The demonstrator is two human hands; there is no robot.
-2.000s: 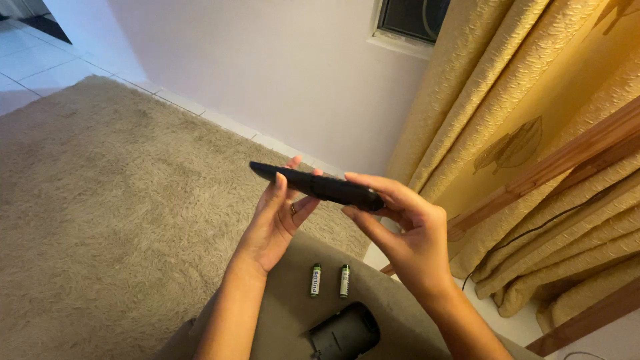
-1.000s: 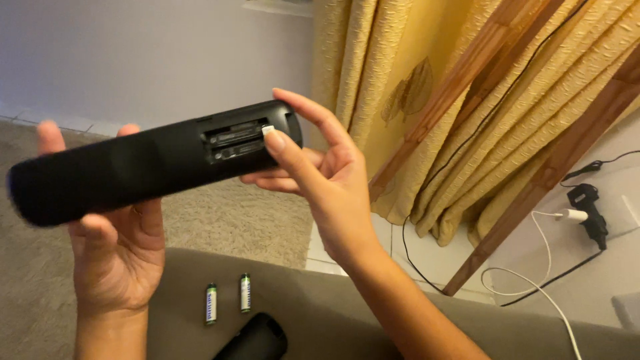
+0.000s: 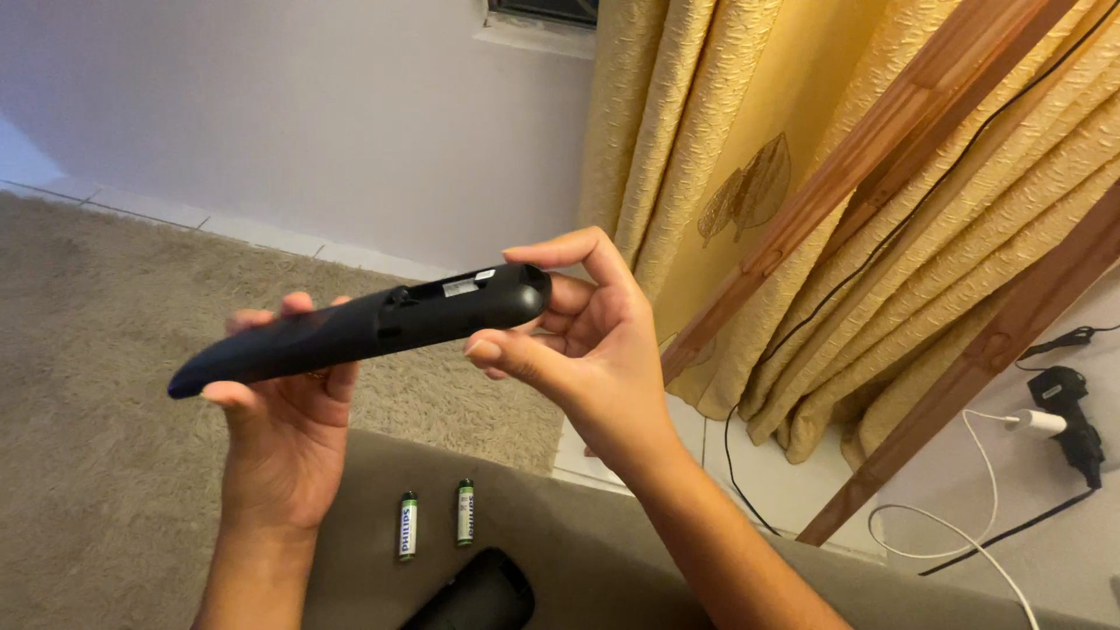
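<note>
A black remote control [image 3: 350,337] is held up, tilted, between my two hands, its battery compartment [image 3: 459,284] uncovered and facing mostly upward. My left hand [image 3: 289,420] holds the narrower, far-left end, with the thumb in front and fingers behind. Around the compartment end, my right hand [image 3: 577,332] has its index finger on the top edge and its thumb by the lower side. Below, on the grey-brown cushioned surface, lie a Philips battery [image 3: 408,527] and a second Philips battery [image 3: 465,514], side by side and apart. Nearer me rests a black plastic cover [image 3: 481,595], partly cut off by the frame.
A beige shaggy rug [image 3: 96,385] covers the floor at left, up to a pale wall [image 3: 306,114]. Yellow curtains [image 3: 665,131] hang behind slanting wooden bars [image 3: 831,192]. At right are a black plug adapter [image 3: 1072,429] and a white cable [image 3: 993,490].
Both hands have turned the remote control: one second ago its back and battery compartment faced the camera, and now it shows more edge-on. The batteries and black cover still lie on the cushioned surface.
</note>
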